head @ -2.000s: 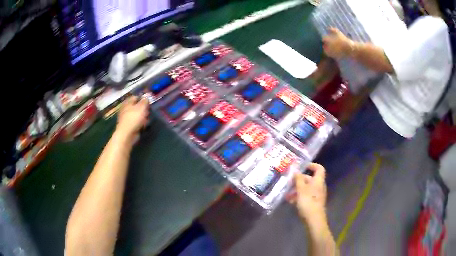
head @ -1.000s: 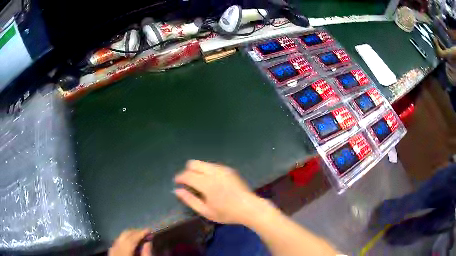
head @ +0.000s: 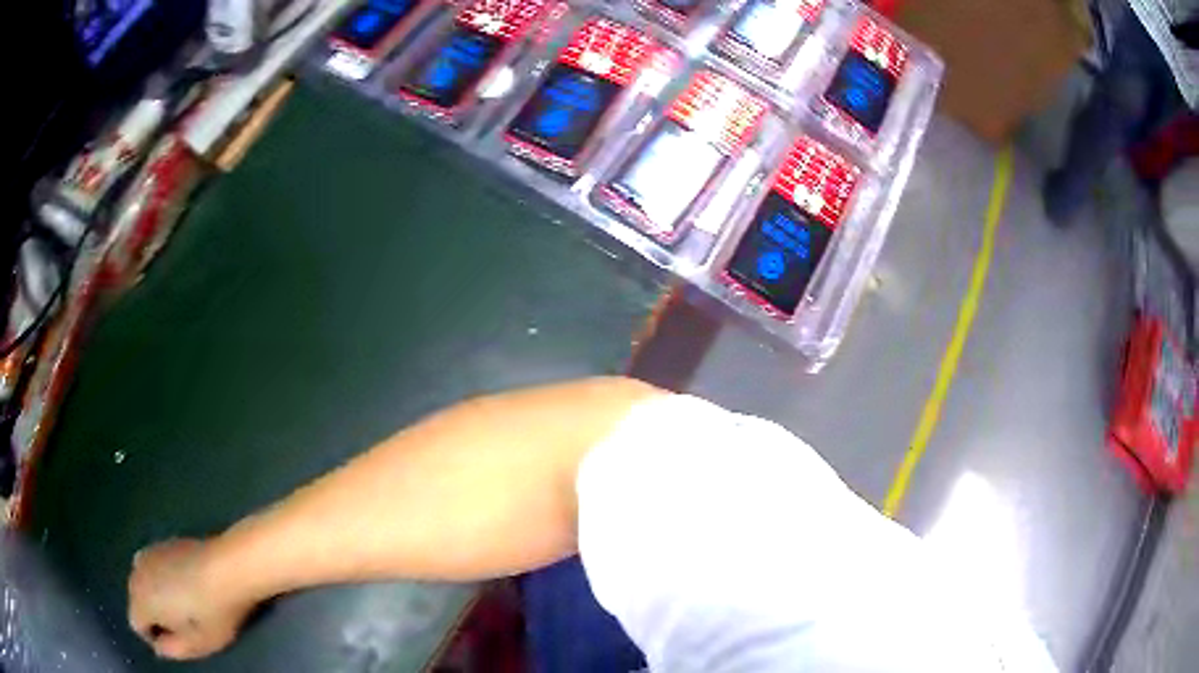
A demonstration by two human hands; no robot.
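The filled clear blister tray (head: 842,316) lies across the top of the view, partly cut off by the upper edge. Its near right end juts out past the bench edge above the floor. Display modules (head: 776,256) sit in its pockets, with dark faces, blue marks and red-and-white printed ends; some faces are white with glare. My right hand (head: 191,598) is at the lower left over the bench, far from the tray, with its fingers curled. Whether it holds anything is hidden. My left hand is out of the picture.
The green bench top (head: 303,302) runs beneath my right arm. Cables and red-and-white items line the left side, near a small wooden strip (head: 257,125). A brown carton (head: 1006,59) is at the upper right. The grey floor has a yellow line (head: 966,316); a red object (head: 1157,408) stands at far right.
My right hand has moved left across the bench, and my left hand has left the picture. The view has shifted, so the tray appears closer and higher. Both hands were on the tray two seconds ago.
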